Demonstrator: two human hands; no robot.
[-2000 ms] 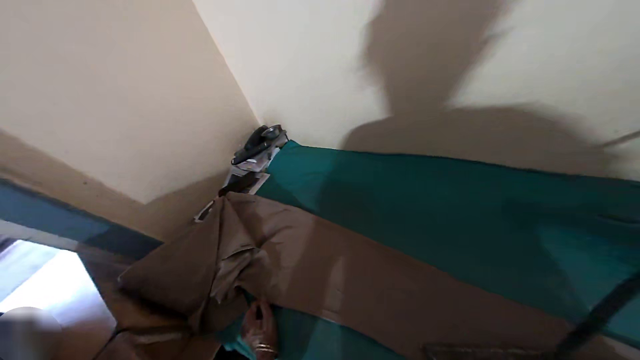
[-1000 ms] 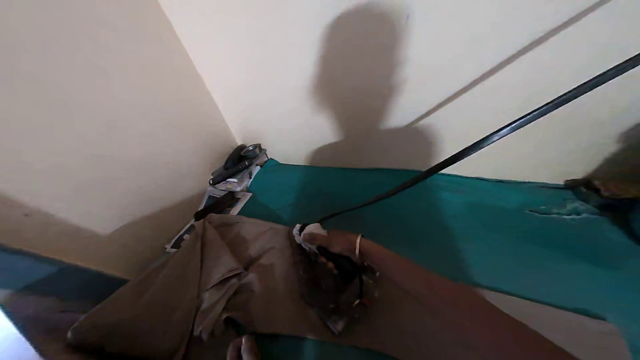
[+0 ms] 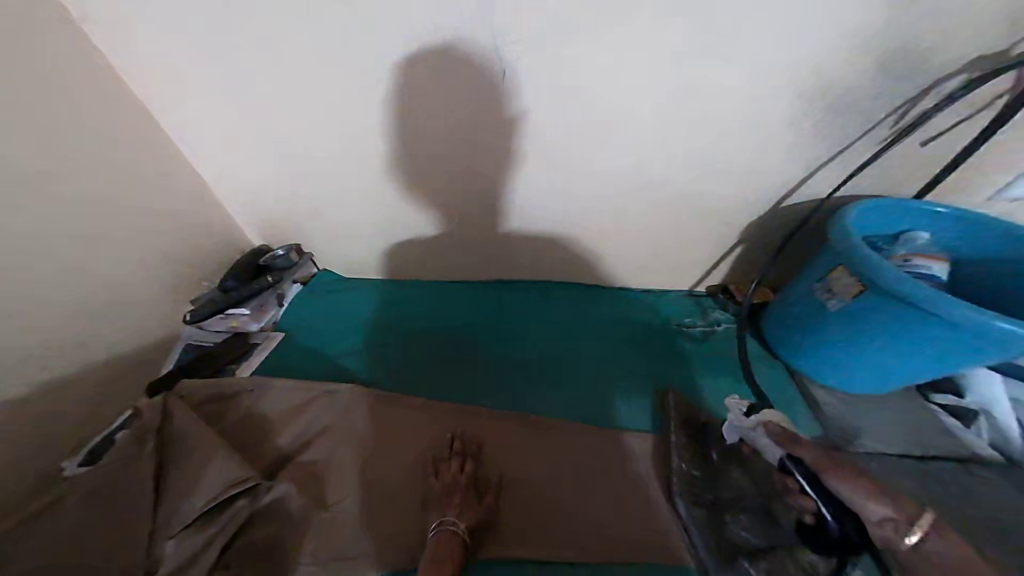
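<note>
Brown cloth [image 3: 552, 480], apparently a garment, lies over the green cover [image 3: 520, 344], flat in the middle and bunched at the left. My left hand [image 3: 462, 488] rests palm down on its flat part, fingers slightly spread. At the lower right, my right hand [image 3: 816, 480] is closed around the black handle of what looks like an electric iron [image 3: 824, 500]. White wrapping surrounds the cord end by the handle, and a black cord [image 3: 748, 344] runs up from it. Below that hand lies a dark, shiny plate or sheet [image 3: 720, 496], touching the cloth's right end. The iron's base is unclear.
A blue plastic tub [image 3: 872, 320] with a bottle [image 3: 920, 256] inside stands at the right. Papers [image 3: 256, 308], a small metal bowl [image 3: 282, 256] and dark objects sit in the left corner against the wall. The cord rises past the tub.
My right hand has moved right, off the brown cloth to the dark plate. My left hand now lies flat on the cloth. The view has shifted right, bringing in the tub.
</note>
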